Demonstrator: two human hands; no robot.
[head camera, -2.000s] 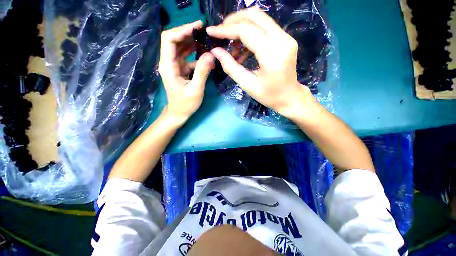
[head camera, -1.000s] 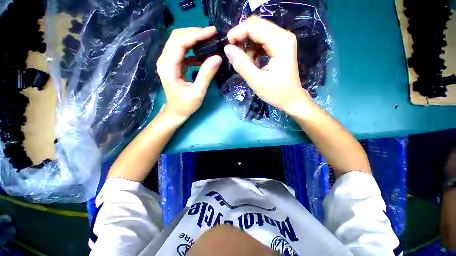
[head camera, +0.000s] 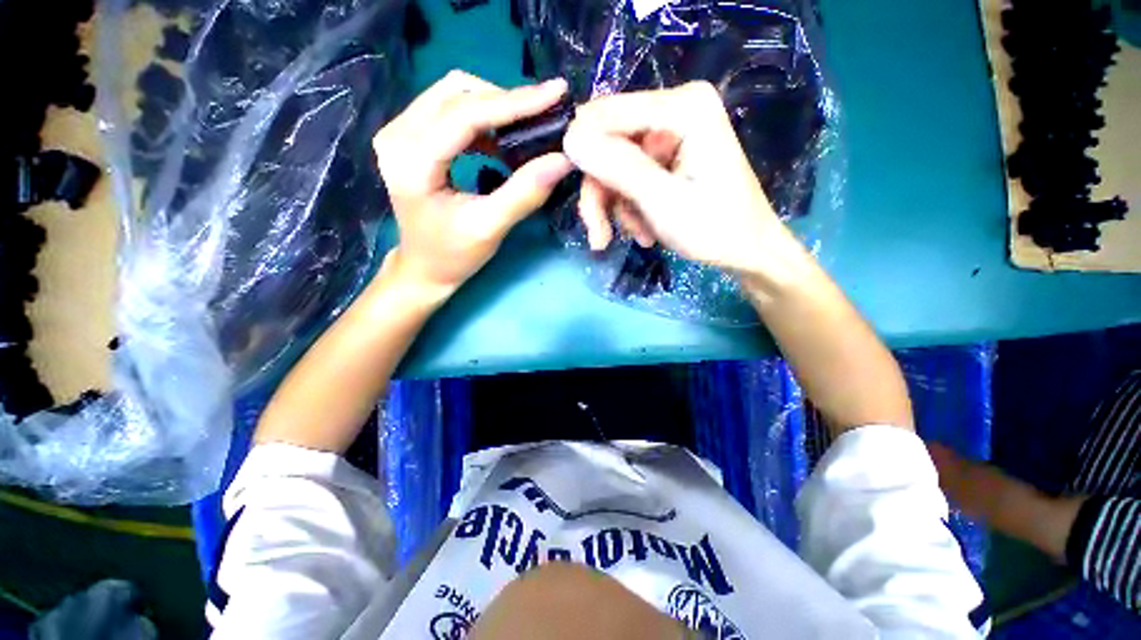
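My left hand (head camera: 457, 188) holds a black plastic housing (head camera: 536, 131) between thumb and fingers, above the bench in front of me. My right hand (head camera: 669, 169) is at the housing's right end, its thumb and index fingertip pinched together there. Whether a small piece is between those fingertips is hidden. The clear parts bag (head camera: 782, 150) full of black pieces lies under and behind my right hand. A corner of a white paper label (head camera: 648, 6) shows at its top.
The large liner bag (head camera: 188, 363) with cardboard and black parts lies at left. A cardboard sheet (head camera: 1064, 259) with rows of black parts (head camera: 1057, 138) is at right. Blue crates (head camera: 763, 425) are below the bench edge. A person's arm (head camera: 1007, 506) in a striped sleeve is at lower right.
The housing and both hands have moved slightly towards me. My right fingers have closed in and curled at the housing's end. A person's arm and striped sleeve have come into view at lower right.
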